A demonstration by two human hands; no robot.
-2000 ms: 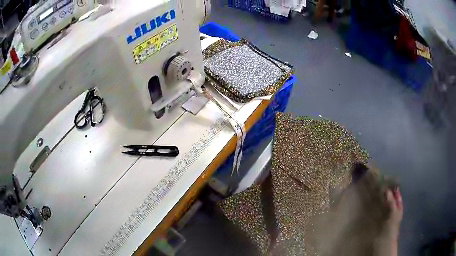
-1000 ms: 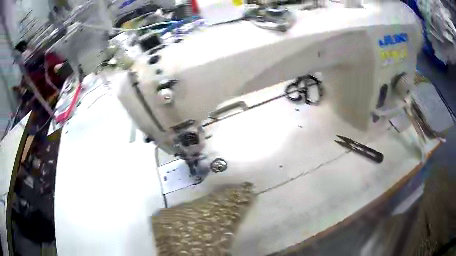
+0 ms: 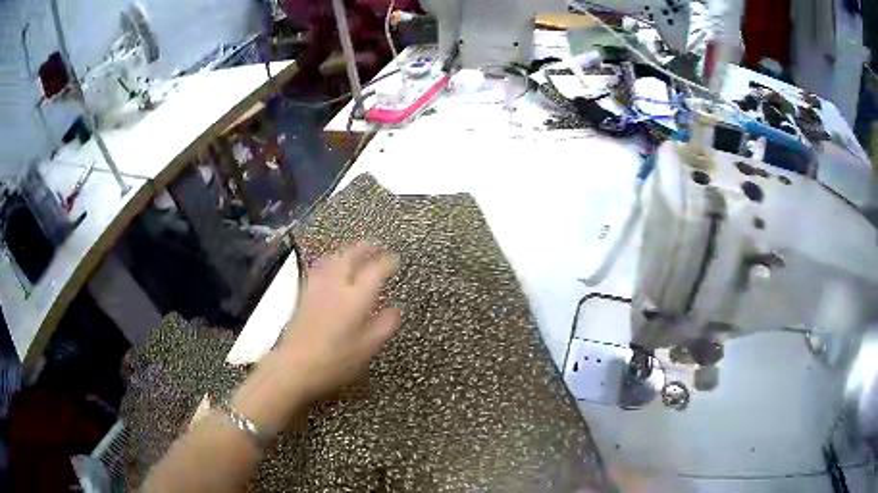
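Observation:
A dark fabric panel with dense tan flecks (image 3: 452,327) lies on the white table left of the needle area (image 3: 640,371). Its far end has a notch, and its left side curves inward. My left hand (image 3: 337,318), with a bracelet at the wrist, is palm down on the panel's left part, fingers apart. A blurred skin-toned patch, likely part of my right hand (image 3: 626,480), shows at the bottom edge by the panel's right side; its grip is hidden. More of the same print (image 3: 173,371) hangs at the table's left edge.
The off-white machine head (image 3: 712,260) stands at right. A pink-red tray (image 3: 409,101) lies at the far left table edge. Dark, white and blue scraps (image 3: 616,91) are piled at the far end. Another machine table (image 3: 144,159) is at left, across a gap. A white crate (image 3: 104,457) shows at lower left.
The view has swung left from the machine's handwheel end to the table left of the needle. The fabric now lies spread there, with my left hand on it.

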